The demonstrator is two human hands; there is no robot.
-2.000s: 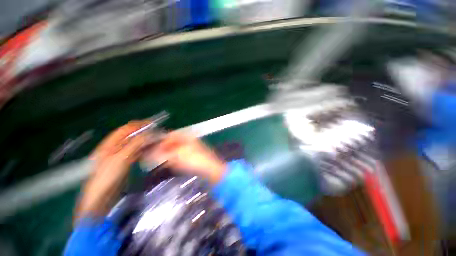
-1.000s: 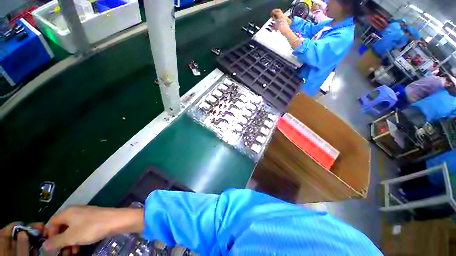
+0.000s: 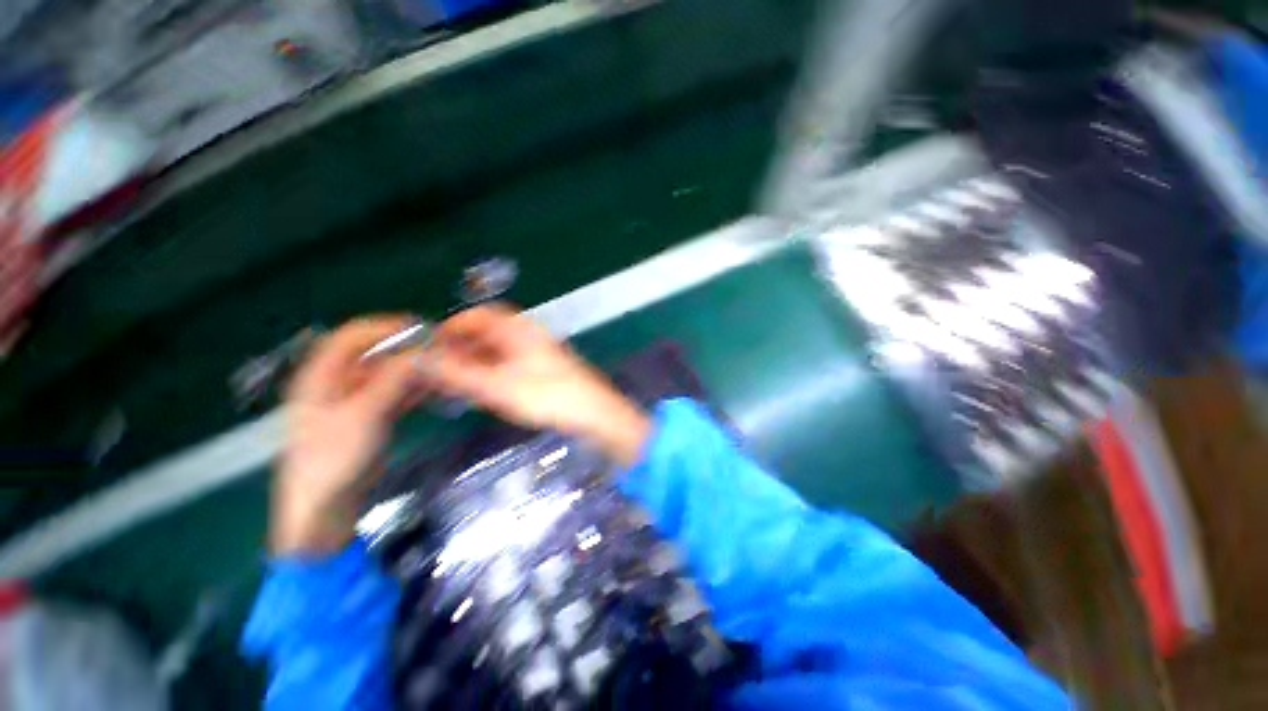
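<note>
The frame is blurred. My left hand (image 3: 338, 403) and my right hand (image 3: 522, 372) meet above the pale rail, fingertips together. A small shiny electronic unit (image 3: 396, 340) is between the fingers; its details are smeared and partly hidden by them. Below my hands is a glaring clear blister tray (image 3: 542, 583) with pale square parts. Another small unit (image 3: 487, 279) lies on the dark green belt (image 3: 598, 181) just beyond my right hand.
A second filled blister tray (image 3: 973, 313) lies on the green bench at right. Beyond it are a black tray (image 3: 1099, 167) and a blue sleeve. A brown carton (image 3: 1231, 458) with a red and white stack (image 3: 1147, 514) is at far right. A pale post (image 3: 841, 104) stands at the rail.
The view has swung left and down from the aisle and the other worker. Both hands have come from the lower left corner to left of centre, fingertips together.
</note>
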